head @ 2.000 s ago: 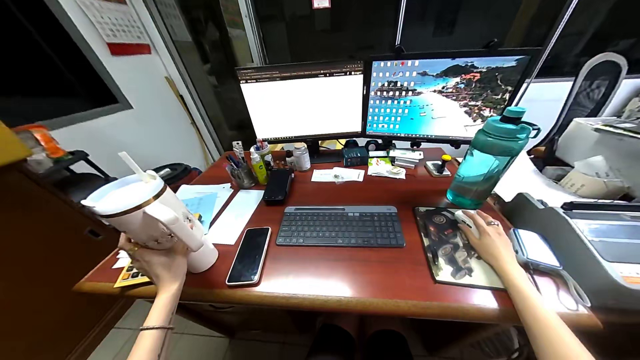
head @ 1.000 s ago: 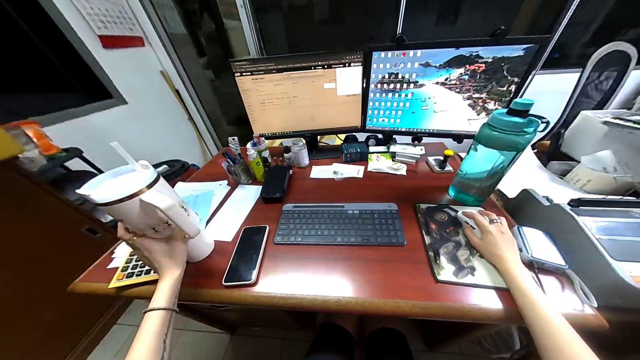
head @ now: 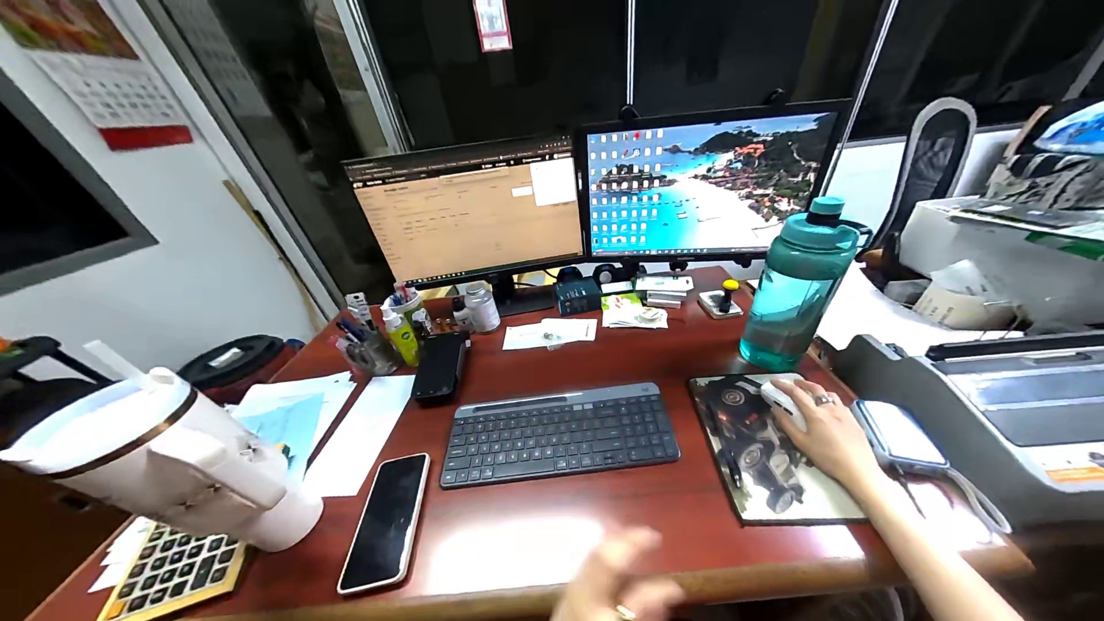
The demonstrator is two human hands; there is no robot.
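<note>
My right hand (head: 830, 435) rests on a white computer mouse (head: 783, 404), on a mouse pad (head: 780, 509) with a vehicle picture. Blurred, my left hand (head: 617, 580) is at the desk's front edge, below the keyboard (head: 561, 435), its fingers apart and holding nothing. A white tumbler (head: 216, 466) with a handle and straw stands at the left, beside a yellow-edged calculator (head: 177, 569). Between tumbler and keyboard lies a smartphone (head: 385, 524). Two monitors (head: 470, 216) stand behind; the left one shows a page with a white box, the right one a beach picture.
A teal water bottle (head: 798, 289) stands behind the mouse pad, and a white device (head: 901, 435) with a cable lies right of it. Farther right is a grey printer (head: 1009, 414). Papers (head: 362, 440), a pen holder (head: 371, 352) and a black case (head: 441, 366) are on the left.
My left hand has let go of the tumbler and moved right, to the desk's front edge. The left monitor's page has turned from white to a darkened view. My right hand stays on the mouse.
</note>
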